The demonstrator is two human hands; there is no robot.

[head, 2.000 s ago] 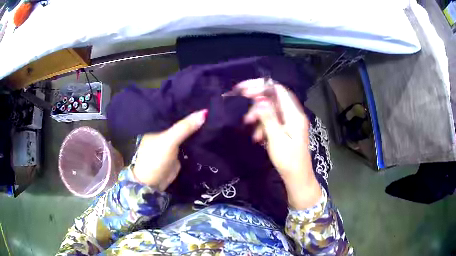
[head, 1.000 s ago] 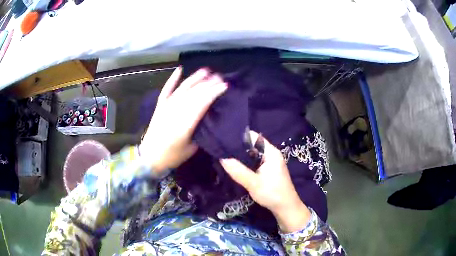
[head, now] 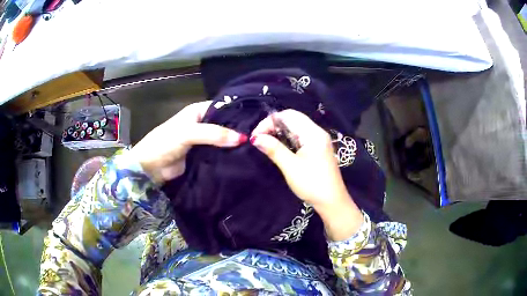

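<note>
The dark purple garment [head: 248,191] with pale floral embroidery lies bunched over my lap, its far part raised towards the table. My left hand [head: 199,136] holds the cloth, thumb on top and fingers under or behind it. My right hand [head: 297,153] is beside it, thumb and index fingertip together at the cloth, close to my left thumb tip. Dark, partly shiny thread snips [head: 284,132] show in my right palm, mostly covered by the fingers. No needle or thread can be made out.
The white-covered table [head: 260,29] runs across the top, with an orange ball [head: 23,29] at far left. A white spool box [head: 92,128] and a pink bin [head: 88,173], partly behind my left sleeve, stand at left. A blue-edged open box [head: 413,139] stands at right.
My left hand has come down onto the cloth, and my right hand has moved up to meet it. The garment has been shifted and gathered, showing embroidery at its far edge.
</note>
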